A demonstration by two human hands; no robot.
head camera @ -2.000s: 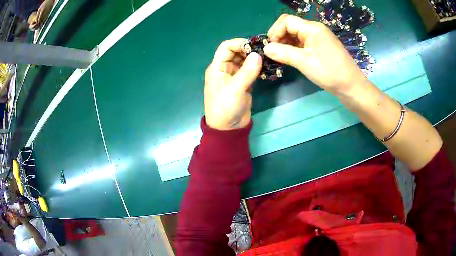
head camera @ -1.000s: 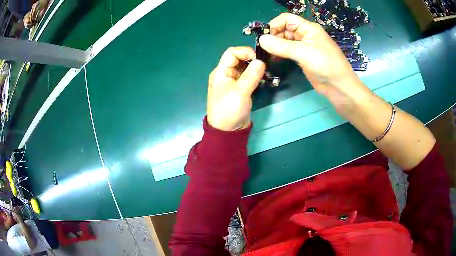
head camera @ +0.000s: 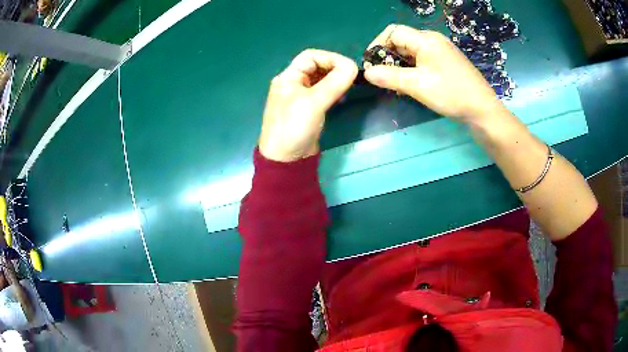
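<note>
A small black bundle with bright ends (head camera: pixel 385 58) is held in the thumb and fingertips of my right hand (head camera: pixel 430 72), above the green bench. My left hand (head camera: pixel 303 100) is just to its left, thumb and index finger pinched together. A short dark piece of the bundle reaches the left fingertips and seems pinched there; the fingers hide most of it. Both hands are bare. A pile of similar black speckled bundles (head camera: pixel 475 34) lies on the bench beyond my right hand.
A turquoise strip (head camera: pixel 399 165) lies along the near bench edge, under my forearms. An open carton (head camera: pixel 585 31) of dark parts stands at upper right. A grey post (head camera: pixel 62 47) crosses upper left. A red crate (head camera: pixel 88 300) is on the floor, with a person's arm (head camera: pixel 19 285) beside it.
The bundle, earlier stretched upright between both hands, is now gathered in my right fingertips. My left hand has moved slightly left and up, its fingertips pinched beside the bundle.
</note>
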